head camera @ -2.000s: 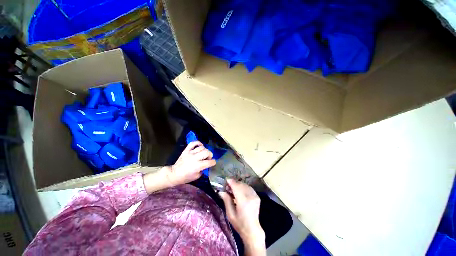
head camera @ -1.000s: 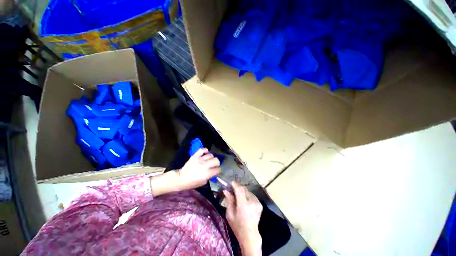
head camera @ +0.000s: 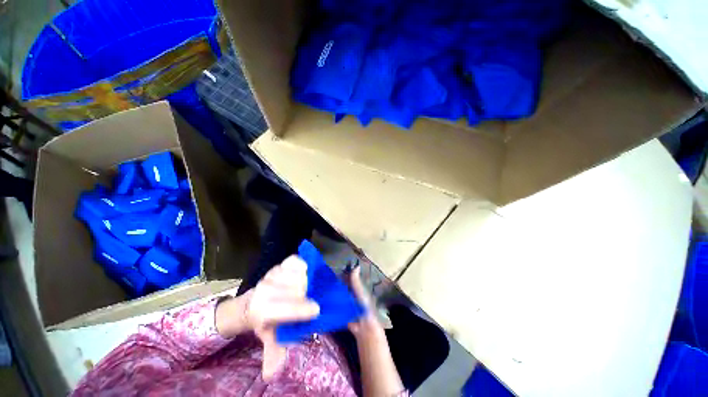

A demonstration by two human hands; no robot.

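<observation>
A blue sewn piece point(head camera: 326, 298) is spread over the lap between my hands, somewhat blurred. My left hand point(head camera: 279, 302) grips its left side. My right hand point(head camera: 363, 306) is at its right edge, blurred and partly hidden behind the cloth; its fingers and any snips in it cannot be made out clearly. An upright open carton point(head camera: 66, 233) at the left holds a heap of blue pieces point(head camera: 137, 230) with white logos. A large tipped carton point(head camera: 598, 116) at the upper right holds a bigger heap of blue pieces point(head camera: 419, 62).
Carton flaps point(head camera: 543, 287) reach toward the lap, with thread scraps on them. A black plastic crate point(head camera: 233, 97) stands between the cartons. A blue bin point(head camera: 116, 85) banded with brown tape is at the upper left. More blue material point(head camera: 683, 376) lies at the lower right.
The blue piece, earlier mostly hidden in my left hand, is now opened out broadly. My right hand has come up against its edge. The view has shifted slightly.
</observation>
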